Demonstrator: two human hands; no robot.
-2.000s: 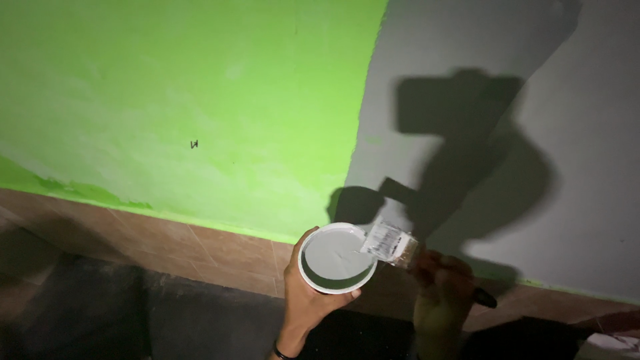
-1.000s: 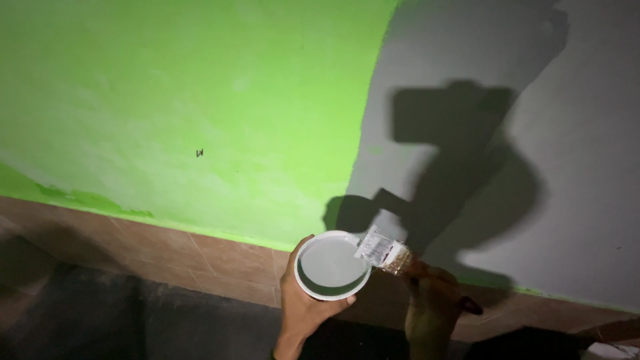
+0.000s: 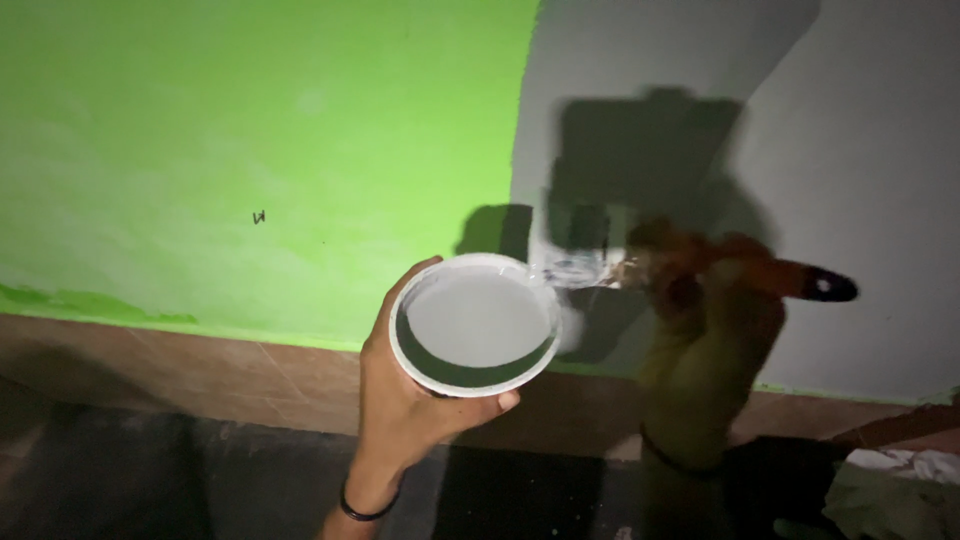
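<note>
My left hand point(image 3: 412, 405) grips a round white-rimmed tub point(image 3: 474, 386) from its left and underside. Grey paint point(image 3: 476, 315) fills much of the tub. In shadow to the right, my right hand point(image 3: 705, 300) holds a paintbrush point(image 3: 581, 268) by its handle, whose dark end sticks out to the right. The brush's paint-coated bristles point left, beside the tub's upper right rim; whether they touch it I cannot tell. Behind them the wall is bright green point(image 3: 262, 135) on the left and grey point(image 3: 847, 225) on the right.
Brownish tiles point(image 3: 300, 379) run along the wall's base, above a dark floor point(image 3: 277, 480). Pale crumpled cloth point(image 3: 892, 487) lies at the lower right. Shadows of my arm and head fall on the grey paint. A small dark mark point(image 3: 259, 217) shows on the green wall.
My right hand has risen, and the brush has turned from a slant to nearly level, its handle end now showing at the right. My left hand still holds the tub.
</note>
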